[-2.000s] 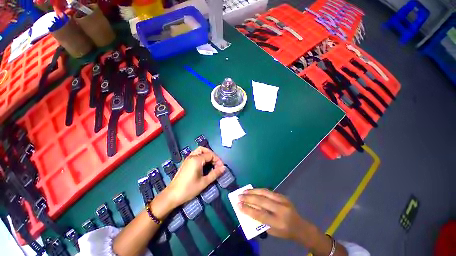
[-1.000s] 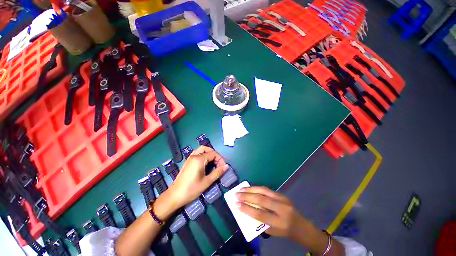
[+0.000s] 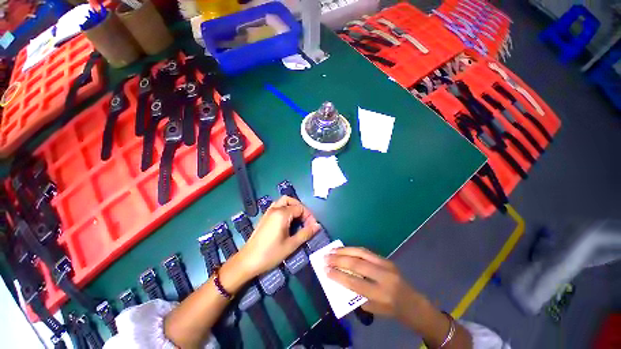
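Note:
Several smartwatches [image 3: 274, 280] lie in a row at the near table edge, dark screens up and black straps laid flat. My left hand [image 3: 278, 235] rests over the upper end of the rightmost watch [image 3: 318, 240], thumb and fingertips close together at its screen. Whether a thin film is between the fingertips cannot be seen. My right hand [image 3: 368, 276] holds a white card [image 3: 335, 290], fingers on top of it, just right of that watch and over part of its strap.
An orange-red tray [image 3: 88, 232] with upturned watches lies left. A clear bottle [image 3: 326, 126] in a cream ring, white paper scraps [image 3: 376, 129] and a blue bin [image 3: 250, 37] are behind. More trays [image 3: 507, 129] stand right. A blurred person's leg [image 3: 568, 266] shows at right.
The view has shifted slightly, so the table appears farther right. The white card has moved slightly closer to the rightmost watch. A blurred leg has appeared at the right.

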